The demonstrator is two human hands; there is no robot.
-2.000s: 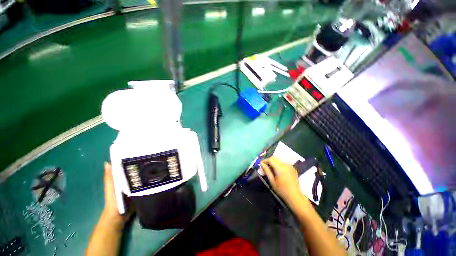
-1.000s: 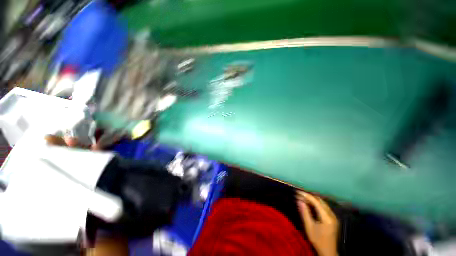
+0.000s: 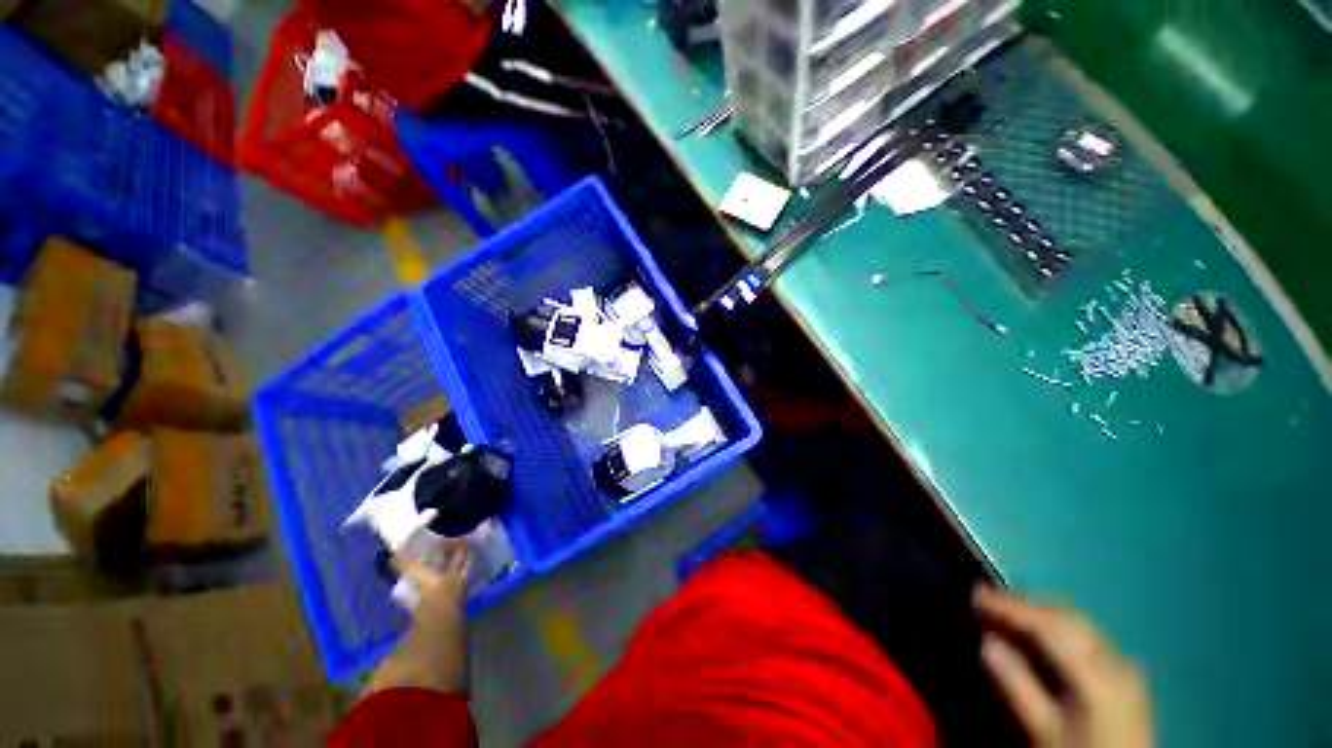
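Observation:
My left hand (image 3: 434, 573) is down in the left blue crate (image 3: 292, 490), on the white body of a security camera (image 3: 402, 507) whose black rounded head points up and right. Its fingers are partly hidden. My right hand (image 3: 1063, 665) is at the bench's front edge at the lower right, blurred, with fingers apart and nothing seen in it. More white and black cameras (image 3: 587, 339) lie in the right blue crate (image 3: 643, 252).
The green bench (image 3: 1169, 512) bears loose screws (image 3: 1120, 339), a round disc (image 3: 1215, 344), a parts drawer unit (image 3: 818, 73) and dark cables (image 3: 818, 219). Cardboard boxes (image 3: 190, 482) and a red basket (image 3: 270, 124) stand on the floor at the left.
The view has turned left and down to the crates. The camera in my left hand has moved from above the bench down into the left crate. My right hand stays near the bench edge.

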